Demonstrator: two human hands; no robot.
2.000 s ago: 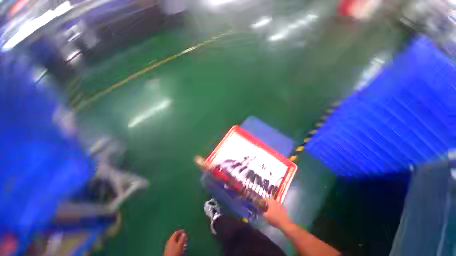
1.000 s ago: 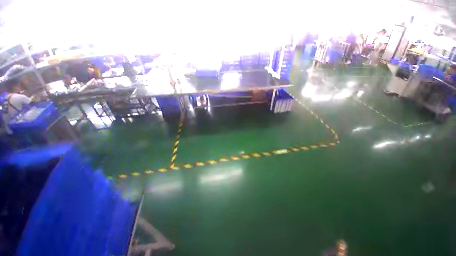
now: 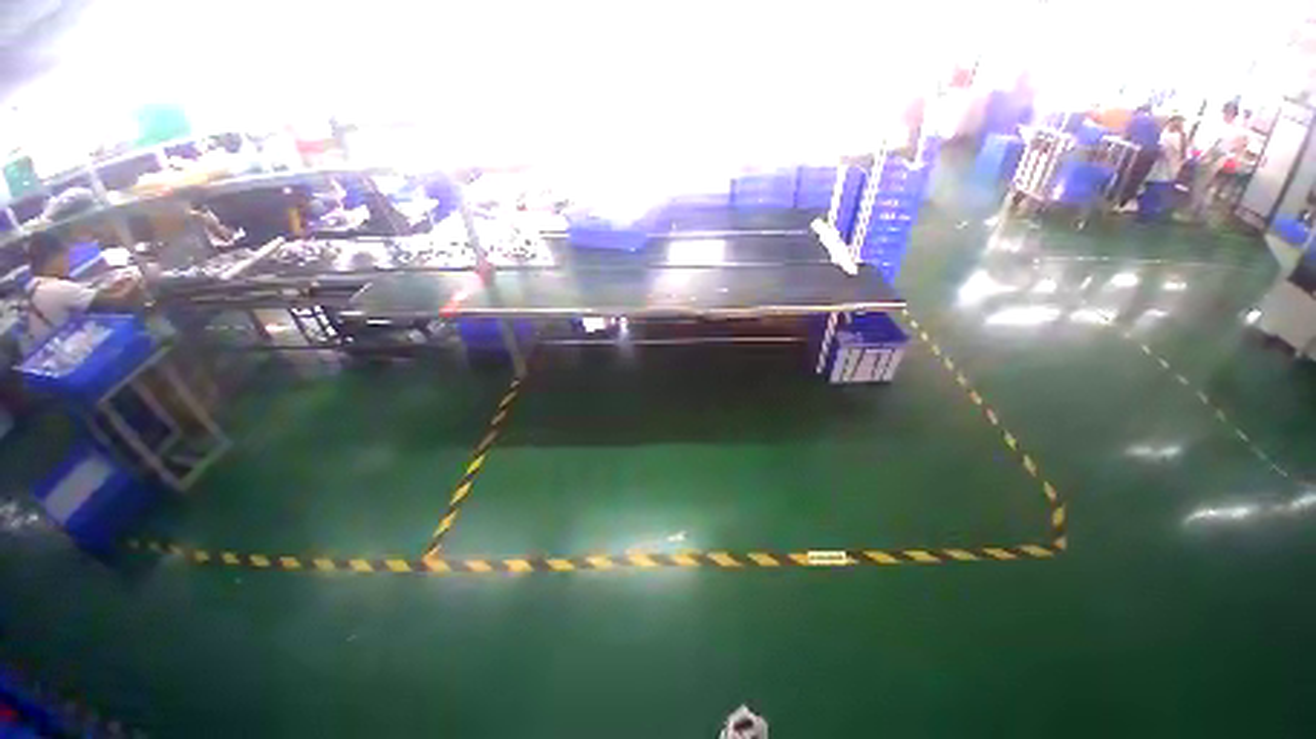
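Observation:
Neither my left hand nor my right hand is in view. The dark green bench [image 3: 678, 289] stands ahead across the floor, with a blue tote [image 3: 609, 235] on its top. A tall stack of blue totes [image 3: 891, 217] stands at the bench's right end. A blue bin [image 3: 869, 351] with white upright bars on its side stands below that end. A small pale thing [image 3: 743, 723], perhaps a shoe tip, is cut off by the bottom edge.
Yellow-black tape [image 3: 621, 562] marks the green floor before the bench. At left, a person [image 3: 61, 296] is beside a blue tote [image 3: 87, 351] on a stand [image 3: 170, 423]; another blue box [image 3: 94, 495] is below. People and racks show far right. A dark blue edge is at bottom left.
The view has risen and turned from the floor to the bench, which is now nearer. The red tray and the hands seen earlier are out of view. The big blue stack at left has left the picture.

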